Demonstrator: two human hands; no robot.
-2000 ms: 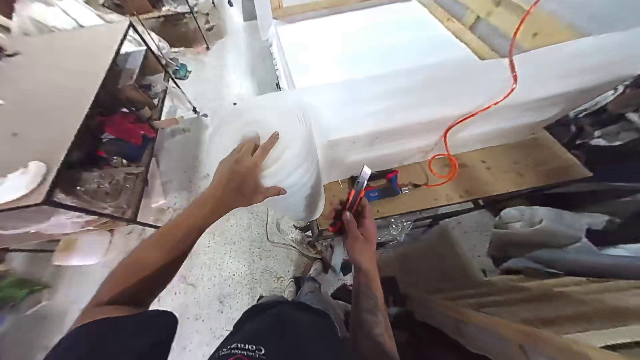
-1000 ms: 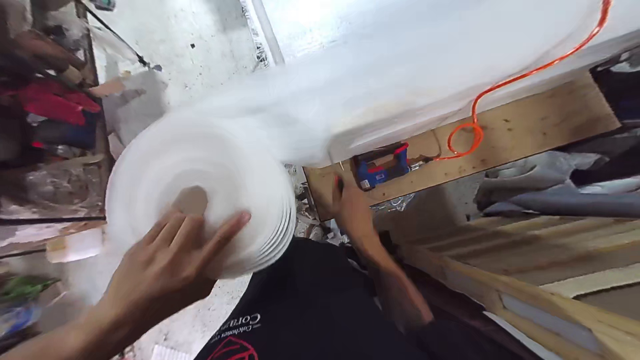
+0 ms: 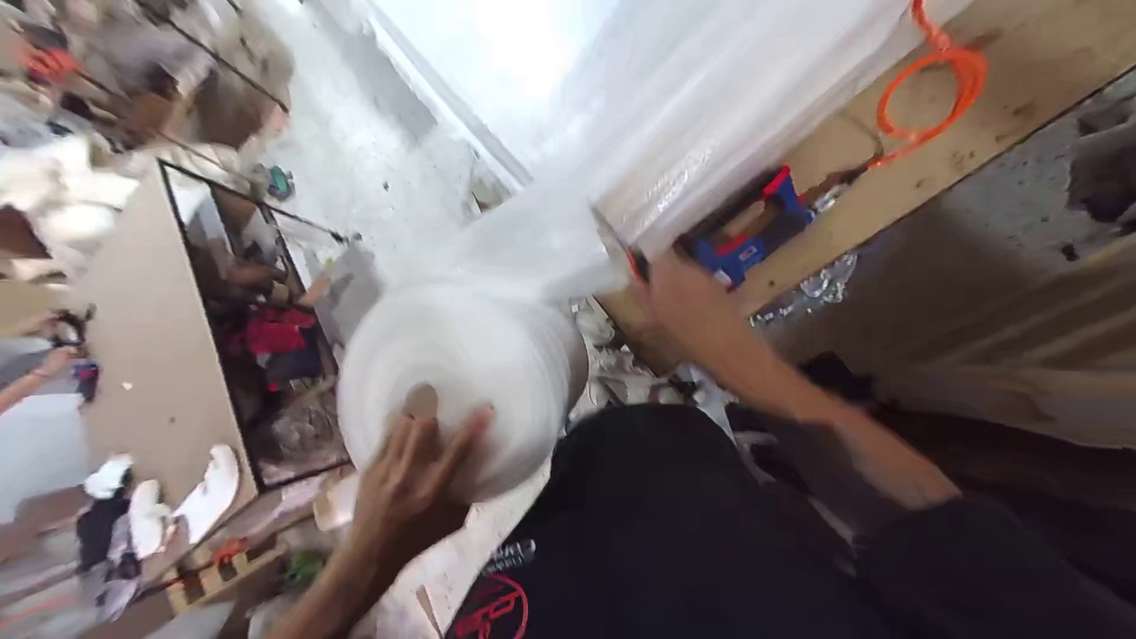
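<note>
A large roll of white foam or plastic sheeting (image 3: 515, 364) stands in front of me. On its end lies my left hand (image 3: 426, 461), fingertips at the core hole. From the roll a white sheet (image 3: 550, 231) stretches up to the wrapped piece (image 3: 692, 124). My right hand (image 3: 670, 280) is shut on a utility knife (image 3: 635, 262), its blade at the sheet's edge; blur hides the finer contact. Just right of that hand, a blue and red tool (image 3: 732, 257) lies on the wooden board.
An orange air hose (image 3: 976, 80) loops over the wooden board (image 3: 852, 222) at right. A bin with a board side (image 3: 151, 337) and red cloth (image 3: 280, 330) stands at left. At the far left edge, another person's arm (image 3: 35, 377) shows. Scraps lie near the roll.
My left hand has gone from the roll's upper side to its core hole. The knife, raised beside the board two seconds ago, is now at the sheet between roll and wrapped piece. The view has shifted.
</note>
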